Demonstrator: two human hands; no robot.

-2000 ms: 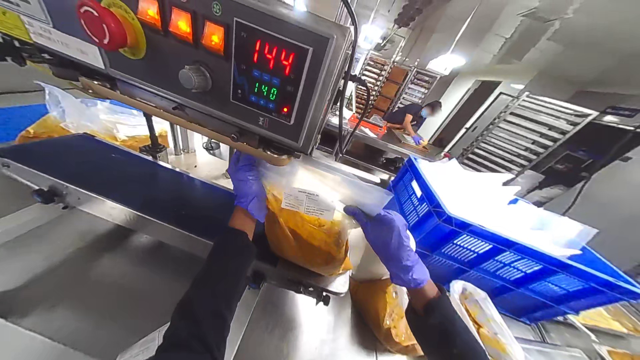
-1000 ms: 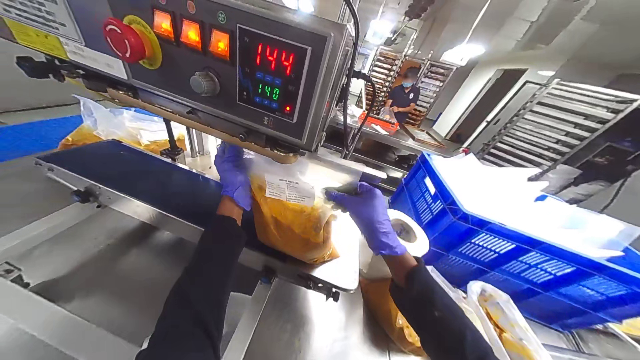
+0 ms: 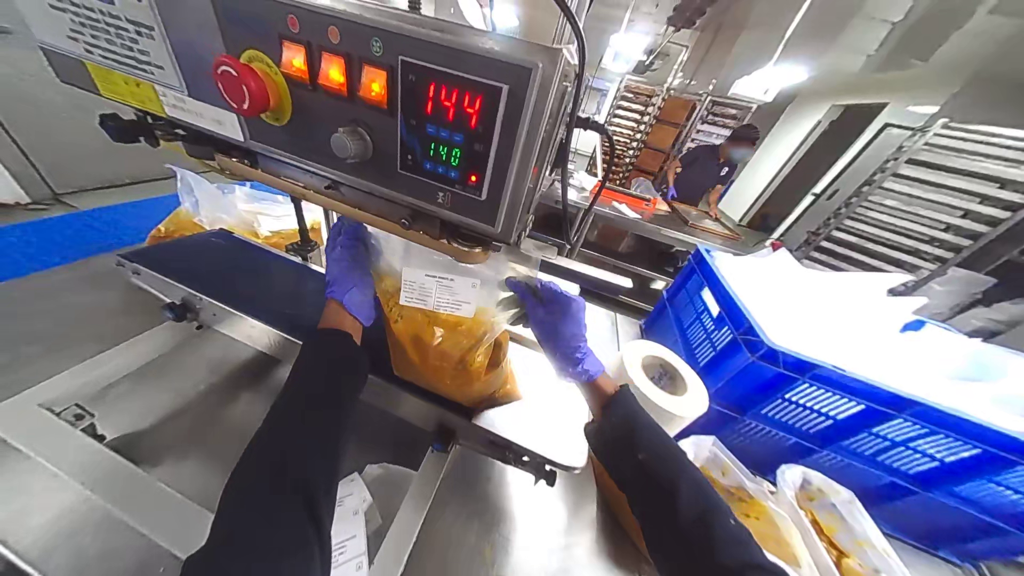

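Observation:
A clear plastic bag of orange-yellow food (image 3: 448,352) with a printed label stands at the right end of the dark conveyor belt (image 3: 232,276) of a band sealer (image 3: 360,104). My left hand (image 3: 350,268), in a purple glove, is at the bag's upper left edge, just under the sealer's housing; its fingertips are partly hidden. My right hand (image 3: 552,320), gloved too, pinches the bag's upper right edge. The bag's top edge runs along the underside of the housing.
Another filled bag (image 3: 232,212) lies beyond the belt at left. A label roll (image 3: 662,384), a blue crate (image 3: 800,400) with white sheets and open bags of food (image 3: 744,504) are at right. A person (image 3: 708,172) stands at a far table. Loose printed labels (image 3: 350,528) lie below the belt.
The bag, tilted out over the belt's end at first, now stands more upright and further left on it. Both hands stay at its top. The far person has straightened up from bending over the table.

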